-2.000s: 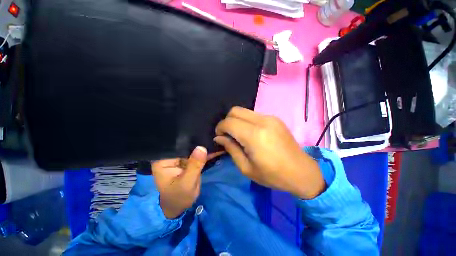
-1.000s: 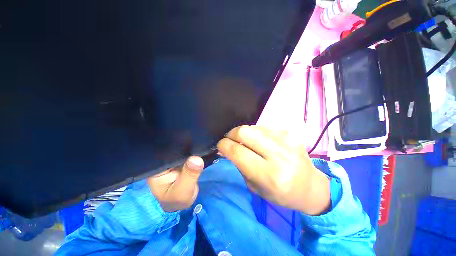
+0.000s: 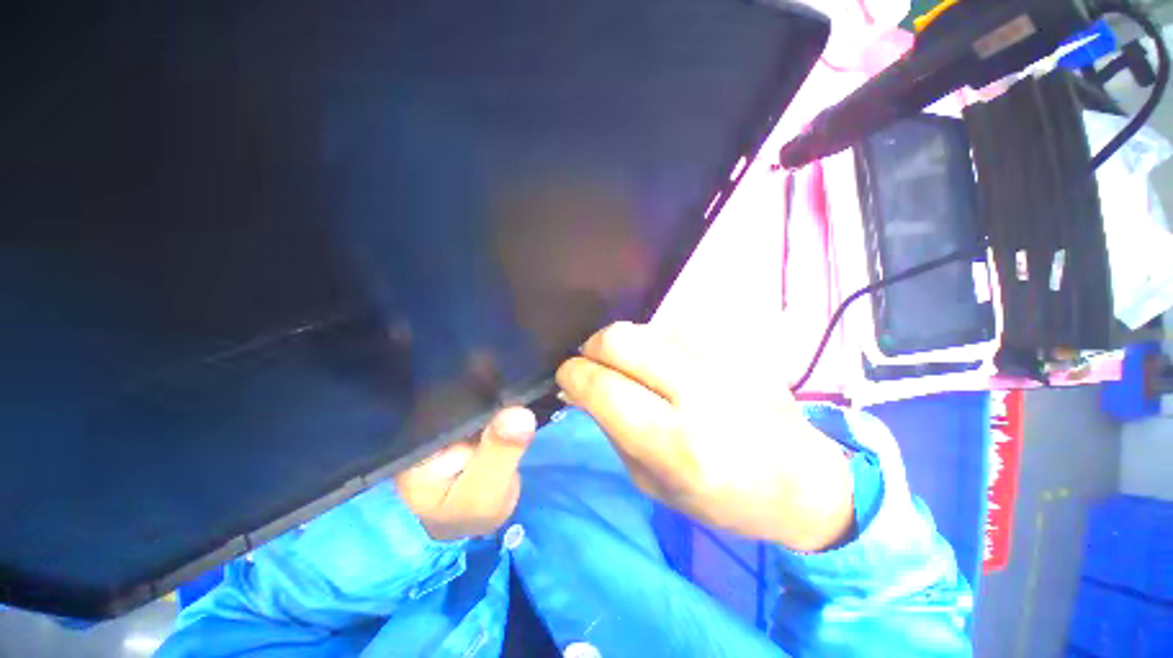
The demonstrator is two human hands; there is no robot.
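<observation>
A large glossy black tablet screen assembly [image 3: 347, 244] fills the upper left, tilted close to the camera, with faint reflections on its face. My left hand [image 3: 470, 482] holds its lower edge, thumb on the near side; the other fingers are partly hidden by the panel. My right hand [image 3: 708, 431] is at the lower right corner, its bare fingertips pinched against the edge. Whether a small part is between these fingertips cannot be told.
At the right, a black electric screwdriver [image 3: 926, 84] lies with its cable over a white-edged tablet [image 3: 929, 244]. Beside it stand stacked black panels [image 3: 1048, 231]. The pink mat [image 3: 740, 270] shows between. Blue bins [image 3: 1119, 566] are at the lower right.
The black panel has come closer to the camera and tilted, now covering more of the mat and the left side. Both hands stay at its lower edge near the corner.
</observation>
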